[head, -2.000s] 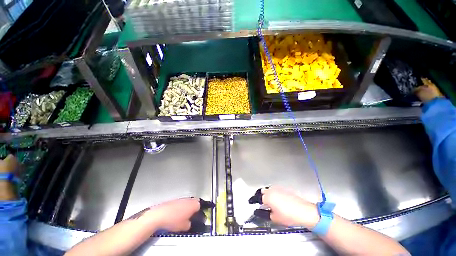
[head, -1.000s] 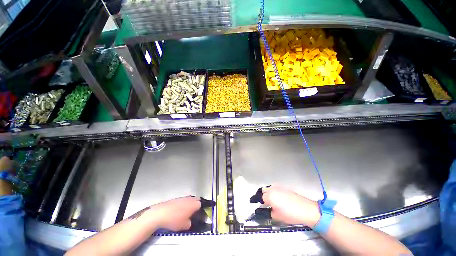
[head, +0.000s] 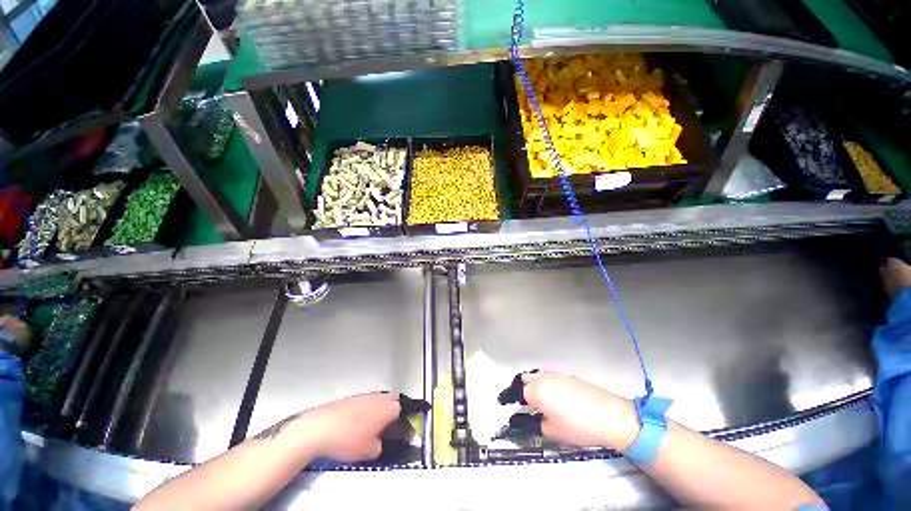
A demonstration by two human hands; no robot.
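Note:
My left hand [head: 365,427] rests at the near rail, left of the conveyor chain [head: 458,369], with black finger cots on its fingertips. My right hand [head: 564,404] is right of the chain, also with black finger cots, and wears a light blue wrist strap [head: 649,431] with a coiled blue cord [head: 571,200]. The fingers of both hands are curled. Dark shapes lie under the fingertips; I cannot tell whether either hand holds a component. No circuit board shows between my hands, only metal plates [head: 639,329].
Behind the rail stand bins of off-white components [head: 362,188], gold-yellow components [head: 453,186] and yellow blocks [head: 604,118]. Green components [head: 146,210] are at the left. A metal latch [head: 307,290] sits on the left plate. Other people's hands show at the left [head: 14,331] and right [head: 896,275] edges.
The person at the right has drawn a hand back from the far right bin, and it now shows lower, by the rail. My own hands have stayed in place.

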